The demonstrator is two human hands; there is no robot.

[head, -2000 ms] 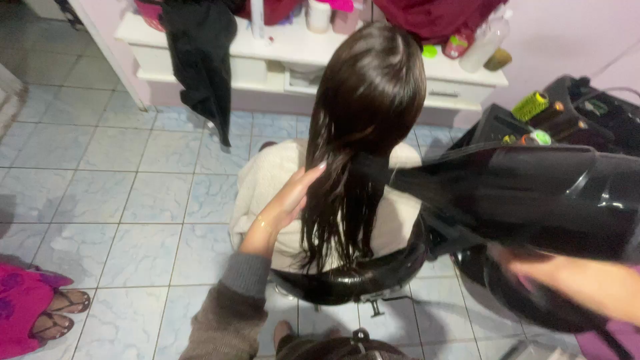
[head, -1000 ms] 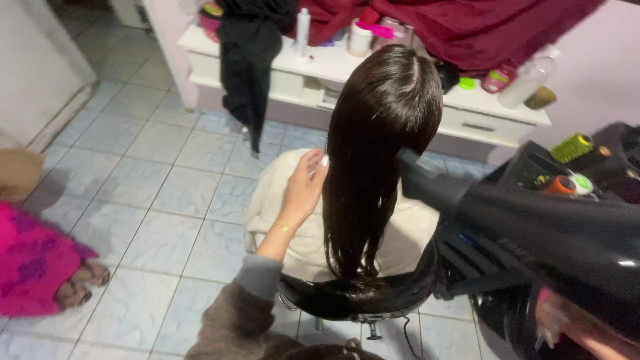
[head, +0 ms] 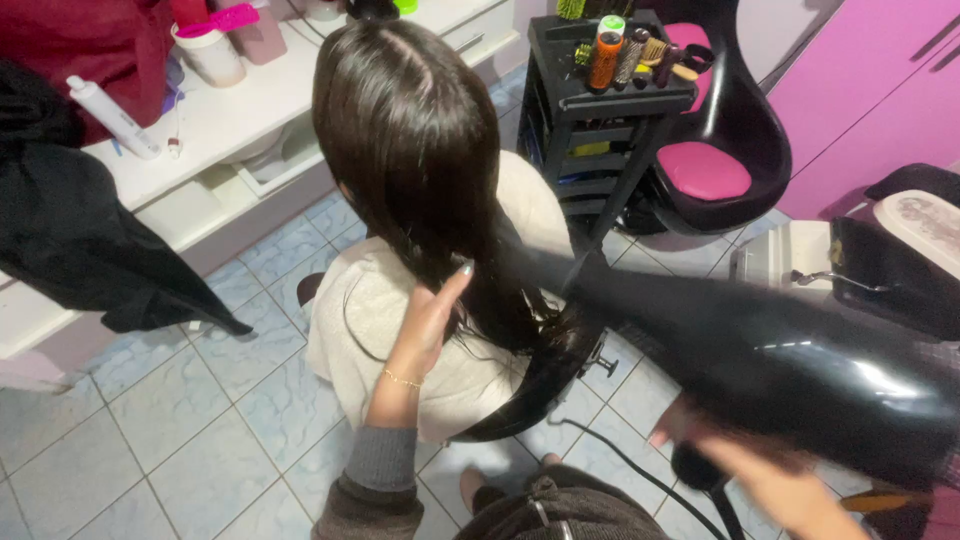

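Observation:
A seated person's long dark hair (head: 420, 135) hangs down the back over a cream towel (head: 360, 307). My left hand (head: 429, 322) is on the hair at the person's left side, thumb up and fingers hidden beneath the strands; it is shut on the hair. Bracelet and grey cuff show at that wrist. In my right hand (head: 720, 442), at lower right, is the handle of a large black hair dryer (head: 750, 352). The dryer's blurred nozzle points at the hair from the right, close to my left hand.
A white shelf (head: 247, 112) with a tube, a tub and dark red cloth stands beyond the person. Black cloth (head: 97, 240) hangs over its edge. A black trolley (head: 600, 97) with round brushes, a black chair (head: 705, 172) and a wash basin (head: 900, 285) are at right. A cord (head: 622, 457) trails near my feet.
My left hand, beside the hair with fingers apart one second ago, now grips strands lower down. The view has swung to the right, bringing the trolley and chair into sight.

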